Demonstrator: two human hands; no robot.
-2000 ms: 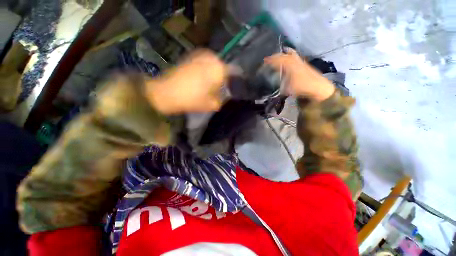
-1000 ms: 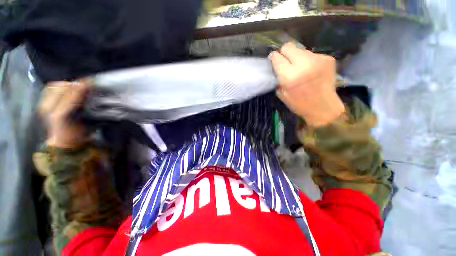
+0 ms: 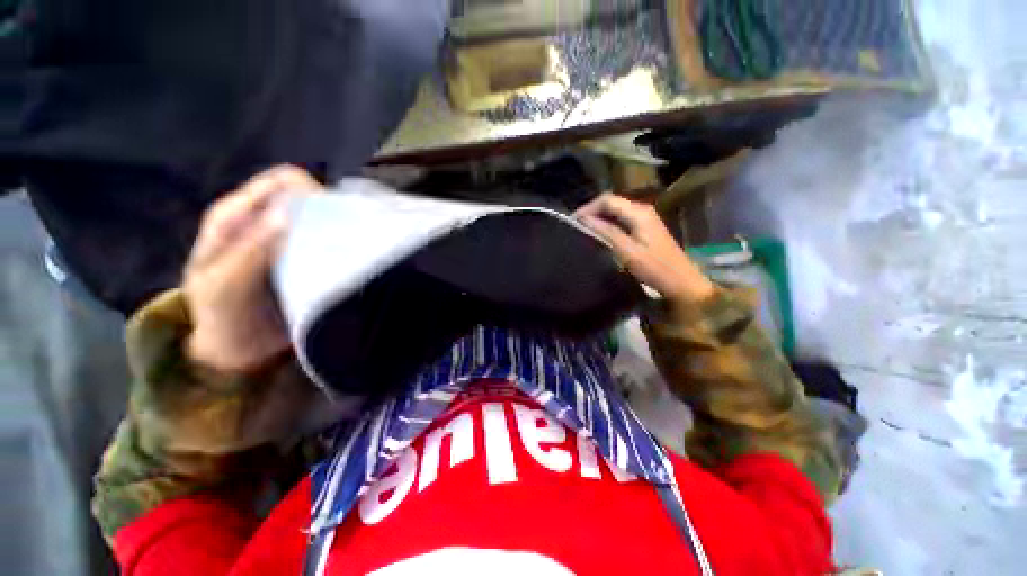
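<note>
A grey garment panel [image 3: 366, 239] is stretched between both hands above the striped apron. Its light grey face shows at the left and along the top edge, and a dark side shows below in a curve. My left hand [image 3: 239, 270] grips its left end, slightly blurred. My right hand [image 3: 648, 242] pinches its upper right edge, with the fingertips partly behind the cloth. I cannot tell whether the dark side is a separate lining.
Dark cloth [image 3: 191, 101] is heaped at the upper left. The machine table [image 3: 608, 107] crosses the top, with speckled thread trimmings and dark green scissor loops [image 3: 741, 34] on it. A green crate [image 3: 775, 293] stands right of my right hand. Grey floor lies at the right.
My hands have come closer together, and the panel has gone from a flat taut band to an open curve showing its dark side. The green crate has come into view at the right.
</note>
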